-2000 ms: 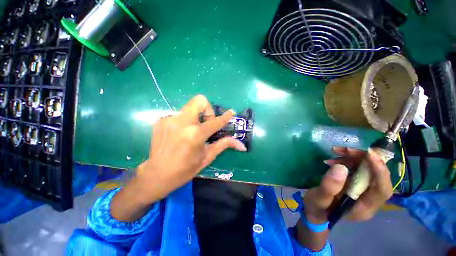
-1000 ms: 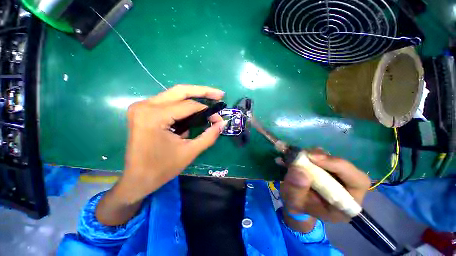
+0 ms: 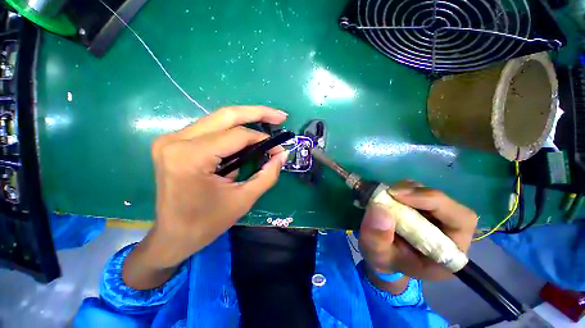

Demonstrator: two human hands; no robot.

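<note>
A small watch housing (image 3: 300, 159) with a silvery rim sits in the black fixture (image 3: 315, 133) near the bench's front edge. My left hand (image 3: 215, 176) holds dark tweezers (image 3: 247, 155) with their tips over the housing's upper left. Solder wire (image 3: 163, 57) runs from the upper left to my left hand, and a thin strand shows near the fingertips. My right hand (image 3: 417, 227) grips the cream handle of the soldering iron (image 3: 420, 237). The iron's tip is at the housing's right side; exact contact is hard to tell.
A black tray (image 3: 29, 147) stands at left. The green-flanged spool (image 3: 54, 19) and its dark stand (image 3: 106, 25) are at upper left. A guarded fan (image 3: 442, 38), brown cylinder (image 3: 465, 106) and yellow wire (image 3: 514, 198) are at right. Small pale bits (image 3: 279, 222) lie at the front edge.
The iron has moved from the brown cylinder to the housing. My left hand now holds tweezers visibly over the housing. The view has shifted, with the tray and spool further out at left.
</note>
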